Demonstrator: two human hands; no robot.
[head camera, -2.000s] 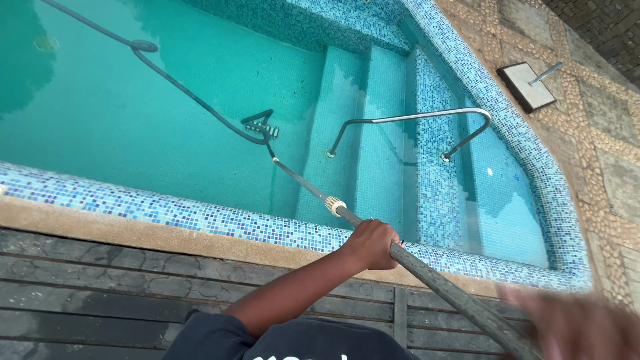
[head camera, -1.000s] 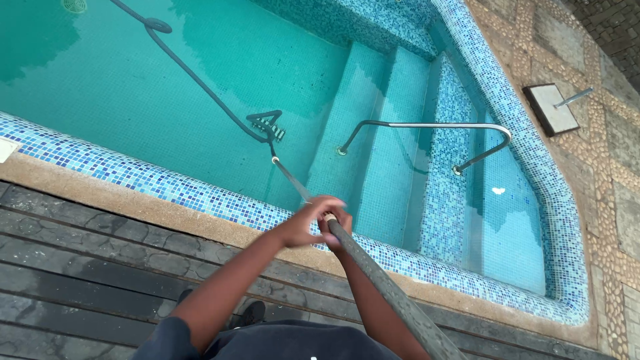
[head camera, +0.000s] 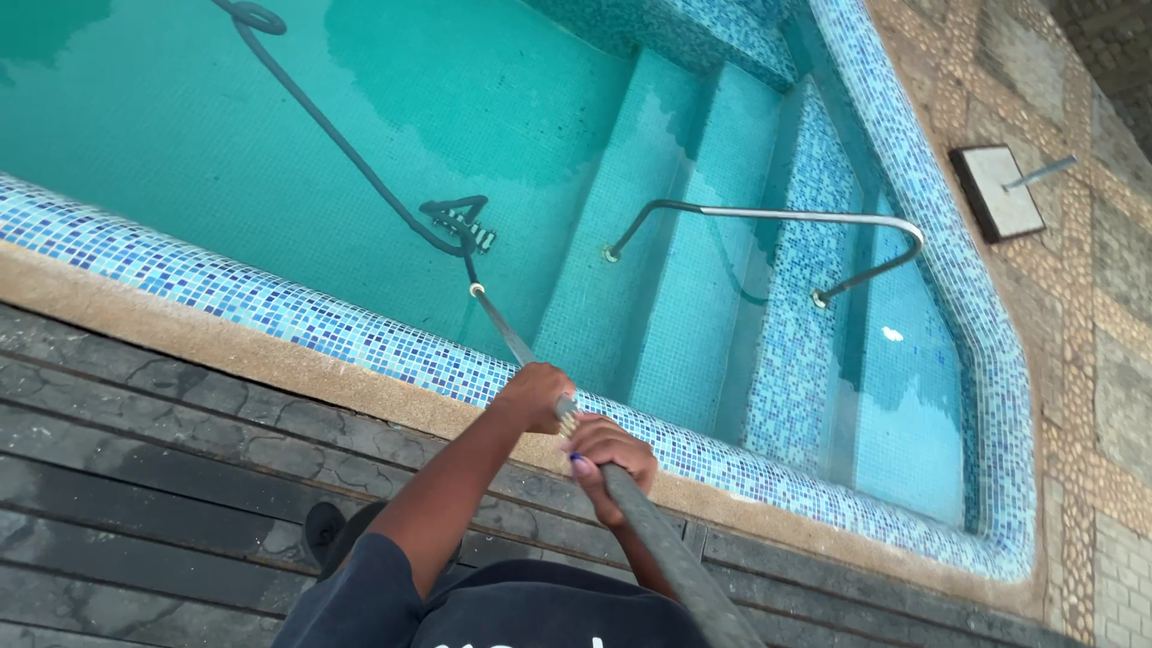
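Note:
My left hand (head camera: 537, 398) is closed around the thinner metal section of a telescopic pole (head camera: 506, 326), over the pool's tiled edge. Just behind it, my right hand (head camera: 614, 457) grips the pole at its pale locking collar (head camera: 567, 419), where the thicker grey section begins and runs down past my body. Under the water, the pole's far end meets a pool vacuum head (head camera: 468, 229) with white strips on the pool floor. A dark hose (head camera: 333, 135) winds from the head toward the upper left.
Blue mosaic tile lines the pool rim (head camera: 297, 310), with a stone coping beside it. A metal handrail (head camera: 801, 215) stands over submerged steps (head camera: 684, 261). Dark decking (head camera: 162, 486) lies underfoot. A square pale-topped block (head camera: 999, 193) with a metal rod sits on the far paving.
My right hand, earlier blurred at the lower right, has come to the collar beside my left hand. My left hand has moved from the thicker section onto the thinner one.

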